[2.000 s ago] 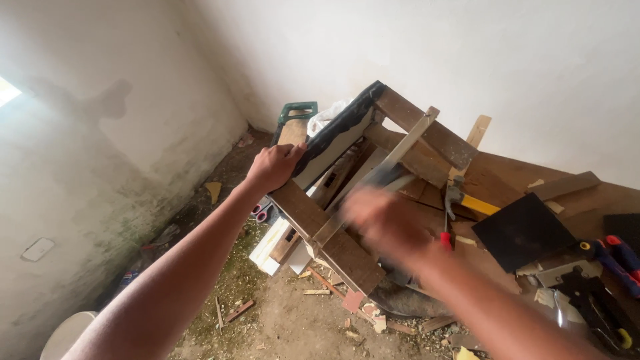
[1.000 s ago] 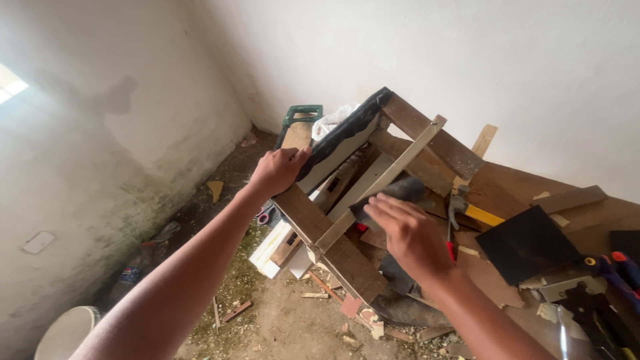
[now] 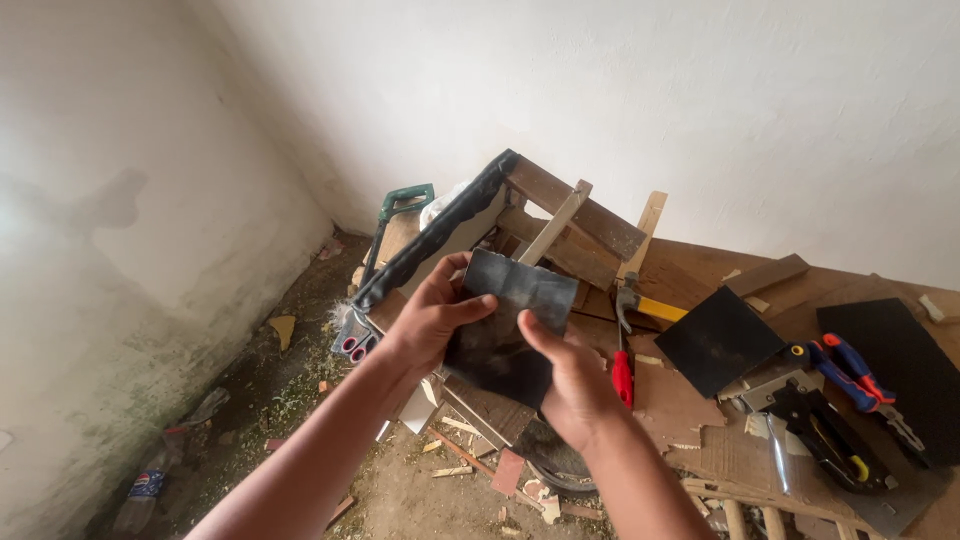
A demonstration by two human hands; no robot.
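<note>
A dark sheet of sandpaper [image 3: 506, 330], worn grey in patches, is held up flat between both hands. My left hand [image 3: 442, 311] grips its left edge, thumb on the face. My right hand [image 3: 574, 375] holds its right edge, thumb also on top. Beneath and behind it lies a wooden frame [image 3: 574, 206] with a black covering [image 3: 442, 225] along its left side. A light wood strip [image 3: 556, 223] crosses the frame; its lower part is hidden by the sheet and hands.
Right of the frame, a wooden tabletop [image 3: 686, 262] bears a claw hammer [image 3: 649, 304], red-handled screwdriver [image 3: 622, 375], black square sheet [image 3: 720, 341], pliers [image 3: 855, 375] and staple gun [image 3: 825, 435]. A green hacksaw [image 3: 405, 199] and scissors [image 3: 360, 345] are at left. Scraps litter the floor [image 3: 397, 480].
My left hand has left the frame's black-covered side and now holds the sandpaper too. My right hand, earlier rubbing along the light strip with the sandpaper, has lifted off it. The sheet is now spread flat.
</note>
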